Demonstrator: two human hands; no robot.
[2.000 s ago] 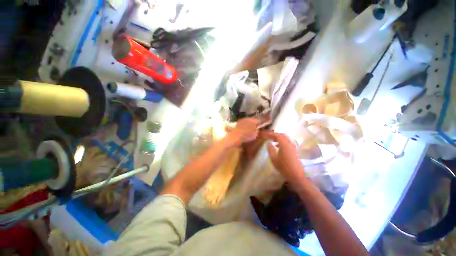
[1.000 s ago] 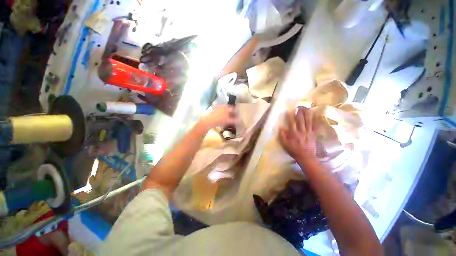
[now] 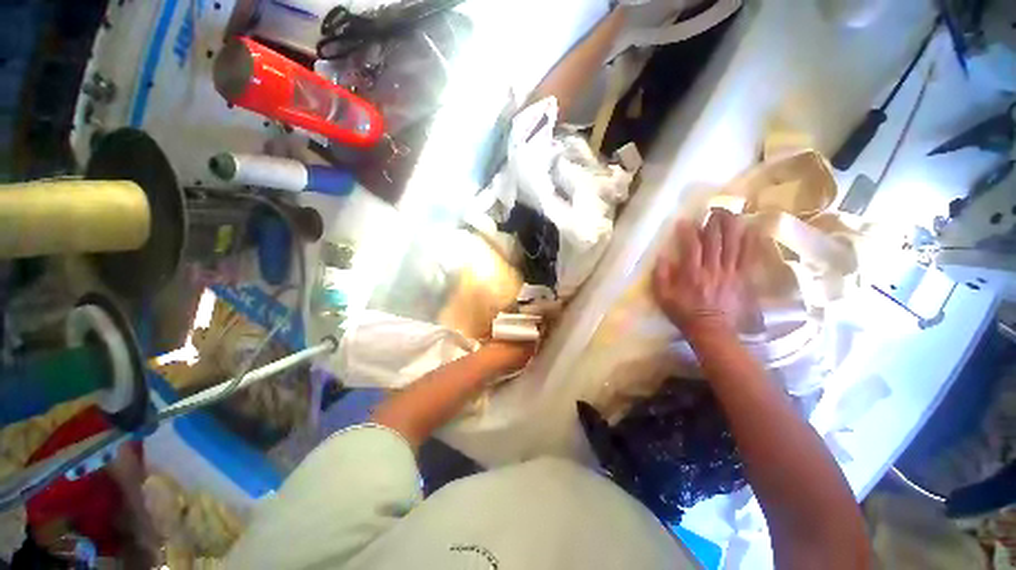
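Observation:
The long white trough (image 3: 641,223) runs through the middle. My left hand (image 3: 526,345) is low in it, mostly hidden, beside a small white roll-like piece (image 3: 516,326); whether it grips anything does not show. Crumpled white pieces (image 3: 574,184) and a black piece (image 3: 537,245) lie in the trough beyond it. A pale flat piece (image 3: 407,347) lies by my left forearm. My right hand (image 3: 707,273) rests, fingers apart, on cream and tan cut pieces (image 3: 797,184) on the table side.
A black plastic bag (image 3: 674,445) sits near my right forearm. A dark-handled screwdriver (image 3: 860,139) lies at the upper right. A red tool or bottle (image 3: 301,95) and a marker-like item (image 3: 279,174) lie upper left. Thread cones (image 3: 72,217) stand left. Another person's arm (image 3: 574,67) reaches in above.
My left hand has moved down in the trough towards me. The tan sheet that lay over the trough is displaced, and crumpled white pieces show there. My right hand stays on the cut pieces.

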